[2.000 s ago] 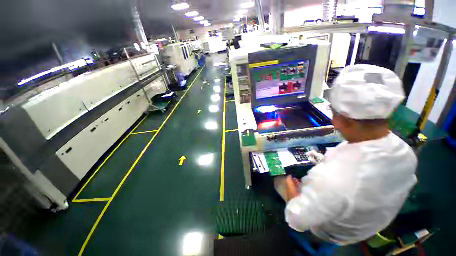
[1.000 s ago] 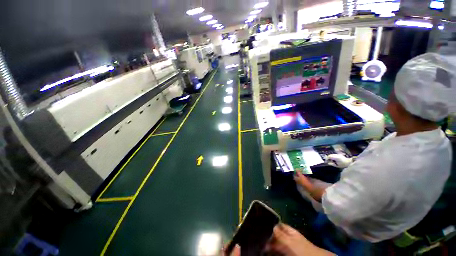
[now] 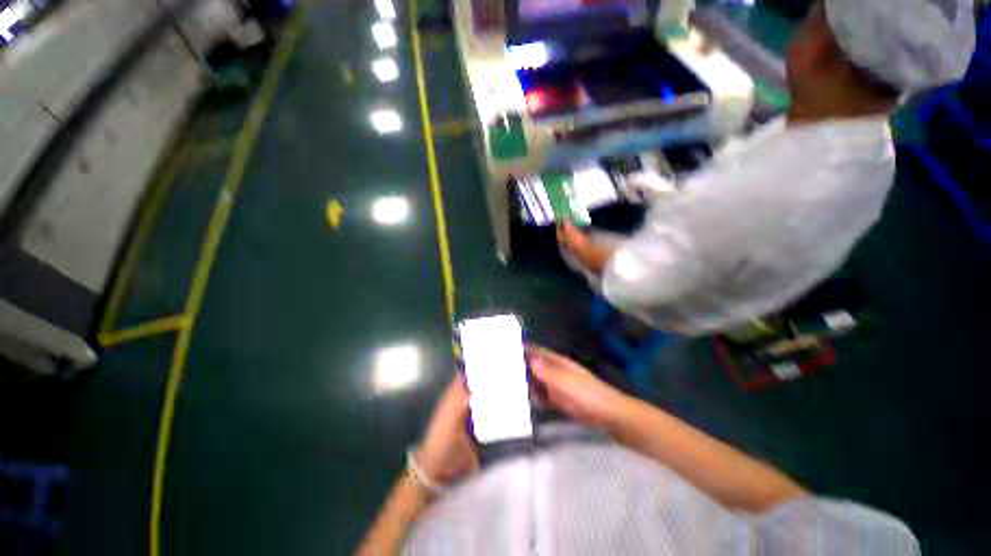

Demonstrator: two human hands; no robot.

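Observation:
A smartphone (image 3: 497,377) with a bright white, unreadable screen and dark edge is held upright in front of my body. My left hand (image 3: 448,432), bare with a pale band at the wrist, holds its left side. My right hand (image 3: 571,388), bare, is at its right edge with the fingers against it. The picture is blurred, so the exact finger positions are hard to tell.
A seated person in white (image 3: 761,217) works at a cream machine (image 3: 494,98) with a glowing bay. A green board (image 3: 563,198) lies on its front shelf. A red tray (image 3: 761,375) stands on the floor behind the person. Yellow lines (image 3: 435,185) mark the green floor.
The view has tilted down. The phone's screen has gone from dark to bright white. Both my hands and forearms now show around it; two seconds ago neither was in view.

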